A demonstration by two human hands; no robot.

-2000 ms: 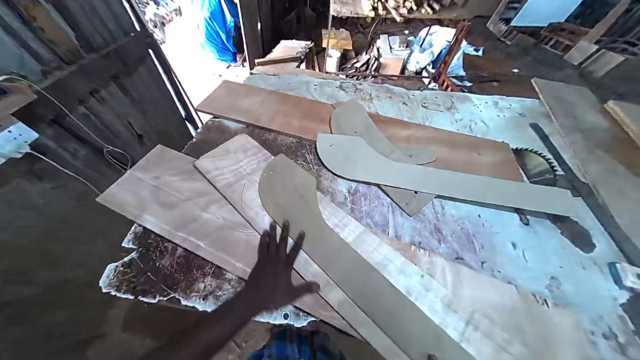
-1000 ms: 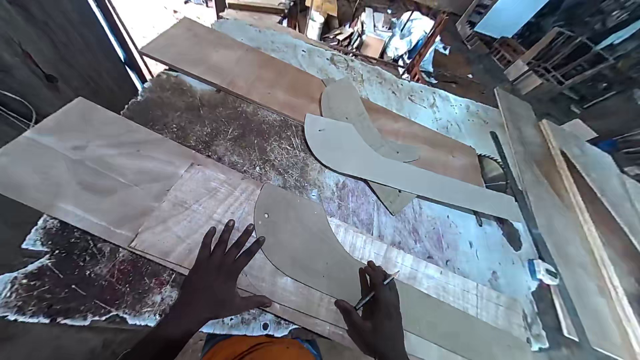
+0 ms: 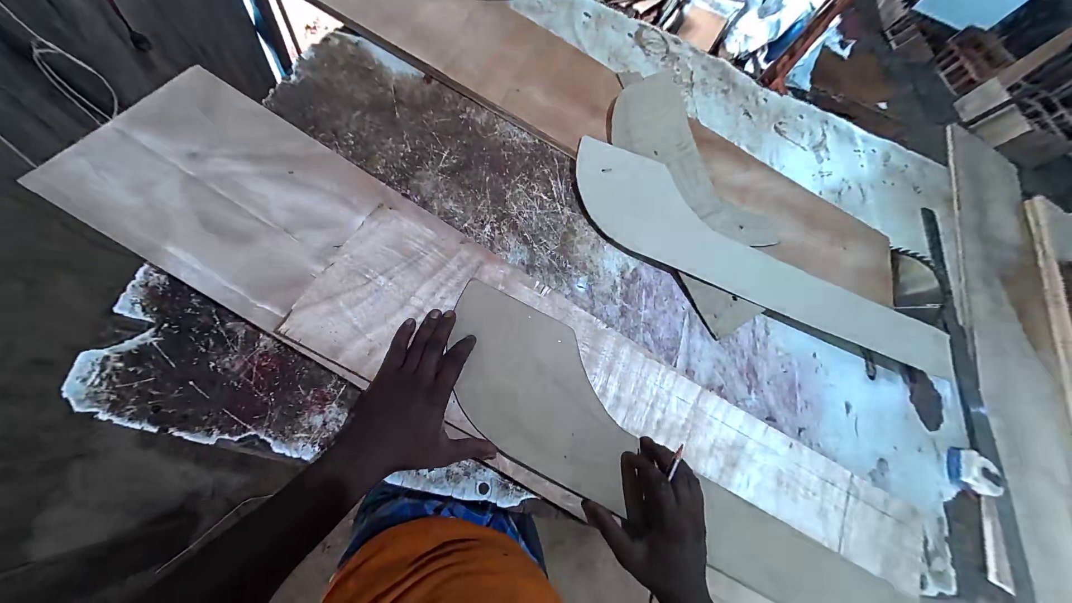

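A curved flat template [image 3: 536, 385] lies on a light plywood board [image 3: 368, 293], which rests on a longer plywood board [image 3: 201, 176] near the front edge of the worn table. My left hand [image 3: 419, 394] is spread flat, fingertips at the template's rounded left end and thumb by its lower edge. My right hand [image 3: 657, 511] rests on the template's narrower part, with a pencil [image 3: 675, 462] held among its fingers. Beyond lie a pale curved piece [image 3: 670, 201] and another curved piece [image 3: 662, 117], both over a reddish-brown board [image 3: 519, 59].
A toothed circular saw blade [image 3: 917, 276] stands up at the table's right, beside a dark straight bar [image 3: 950, 310]. A white and blue object [image 3: 974, 471] sits near the right edge. More long boards [image 3: 997, 276] lie at the far right. A cable [image 3: 71, 75] hangs at upper left.
My right hand, out of view two seconds ago, now lies on the template with a pencil. My left hand has moved up to the template's rounded end. The inner plywood board's end shows shifted on the longer board.
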